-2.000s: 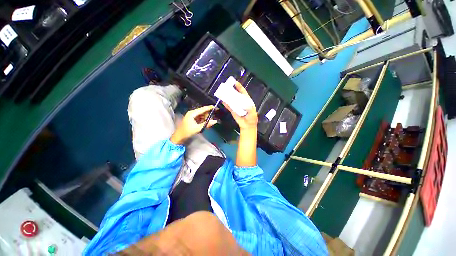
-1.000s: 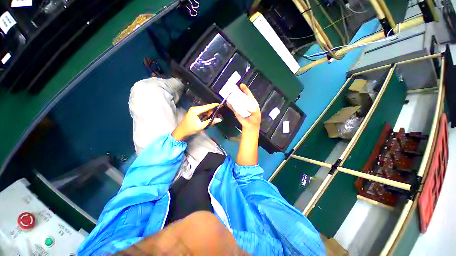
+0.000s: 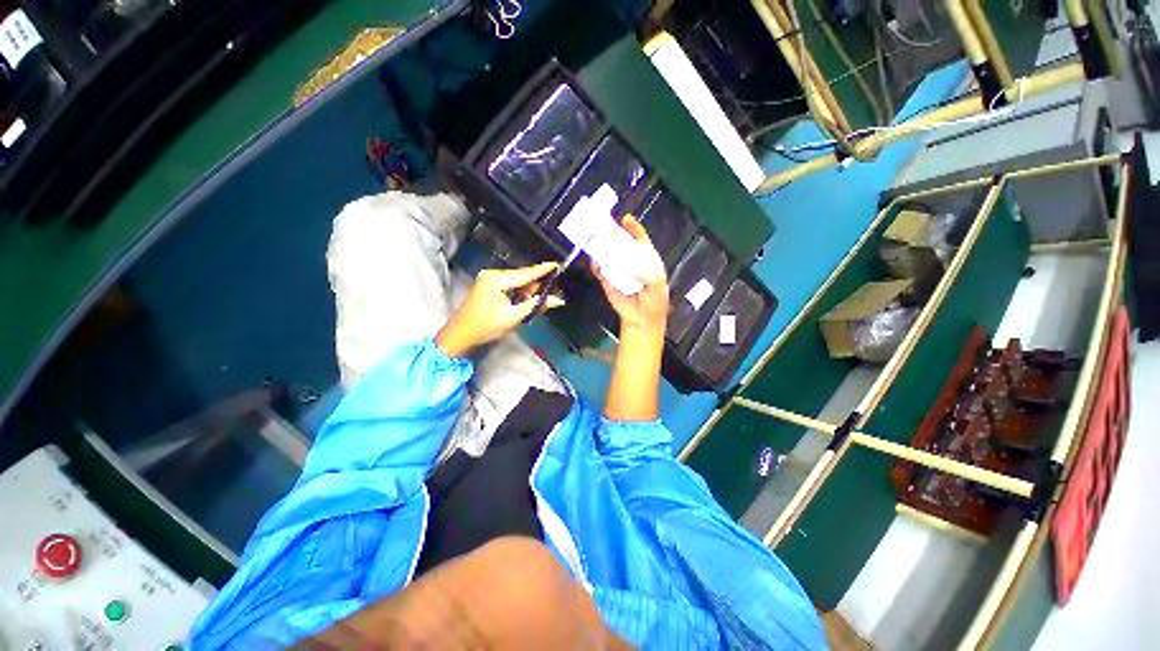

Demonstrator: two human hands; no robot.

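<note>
My left hand [image 3: 490, 309] holds scissors [image 3: 547, 286], dark at the grip, with thin blades pointing up and right to the white strip. My right hand [image 3: 645, 303] holds a bunched white label strip [image 3: 620, 258]; its upper end [image 3: 592, 214] sticks out over the tray beside the blade tips. Whether the blades touch or cut the strip cannot be told. A long black tray [image 3: 691, 371] lies under and beyond my hands. Its pockets hold glossy dark units; the end unit [image 3: 545, 146] glares, and two others bear white labels [image 3: 698, 294]. My right hand partly hides the middle pockets.
A binder clip [image 3: 505, 18] is at the top edge. Stacked black trays [image 3: 140, 115] are at upper left. A grey control box [image 3: 76, 610] with a red button is at lower left. Shelving on the right holds cardboard boxes [image 3: 865, 312] and red-brown fixtures [image 3: 973, 445].
The view has shifted slightly. The strip's upper end now reaches further out from my right hand over the tray. My left hand keeps the scissors close to the strip.
</note>
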